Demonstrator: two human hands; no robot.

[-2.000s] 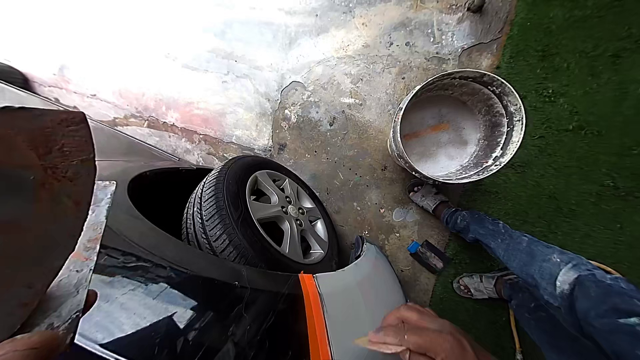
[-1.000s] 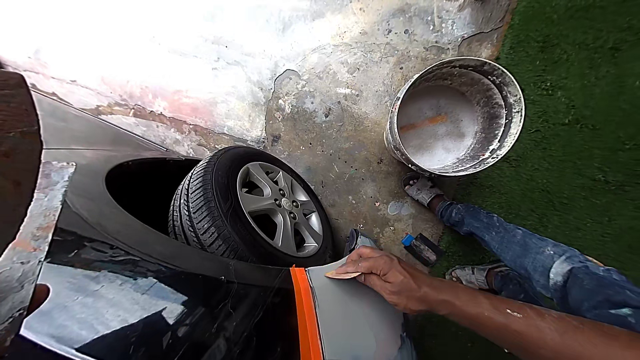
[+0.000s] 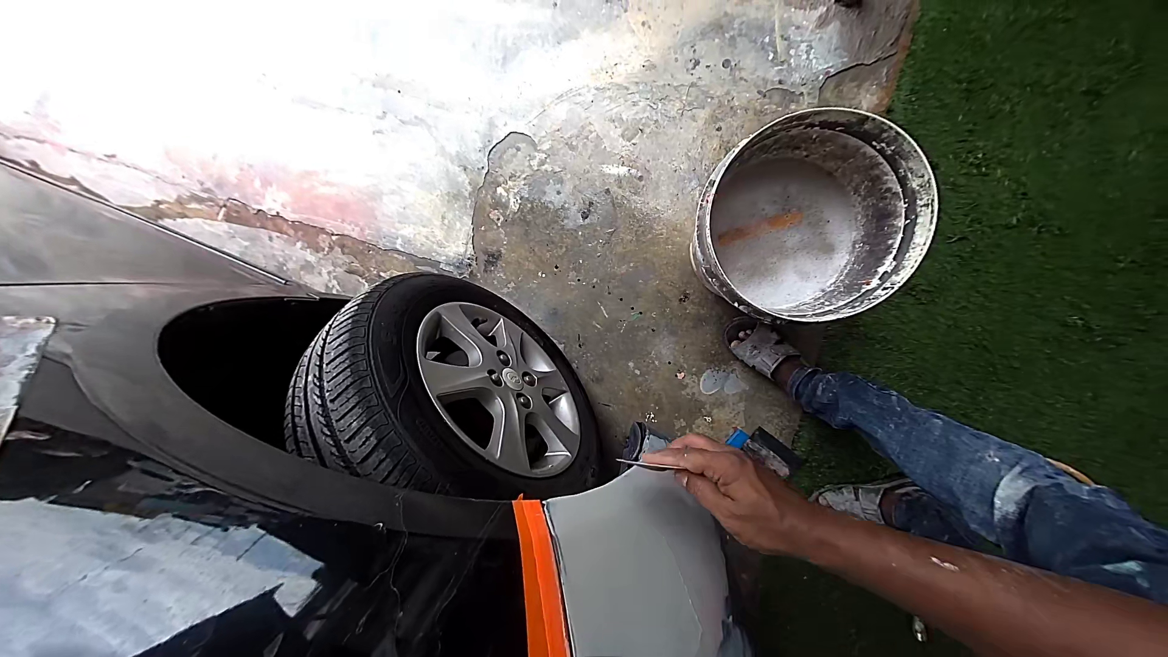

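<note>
My right hand (image 3: 735, 488) grips a thin flat piece (image 3: 650, 464), seen nearly edge-on, at the upper edge of a grey car body panel (image 3: 630, 557). Whether the piece is a spreader or sandpaper I cannot tell. Orange masking tape (image 3: 542, 579) runs along the panel's left side, bordering the glossy black bodywork (image 3: 447, 584). The wheel (image 3: 502, 388), with its silver alloy rim, stands turned out of the arch just left of my hand. A stained, flat plate (image 3: 20, 365) shows at the left edge; my left hand is out of view.
A large bucket (image 3: 701, 228) holds cloudy liquid with an orange strip in it. Below it are legs in paint-marked jeans (image 3: 949, 456) and sandals. A black and blue object (image 3: 771, 452) lies beyond my hand. Stained concrete (image 3: 602, 274) meets green turf (image 3: 1031, 228).
My right hand has moved right, from beside the orange tape to the panel's upper right edge, still holding the thin piece. The plate at the left has mostly left the view.
</note>
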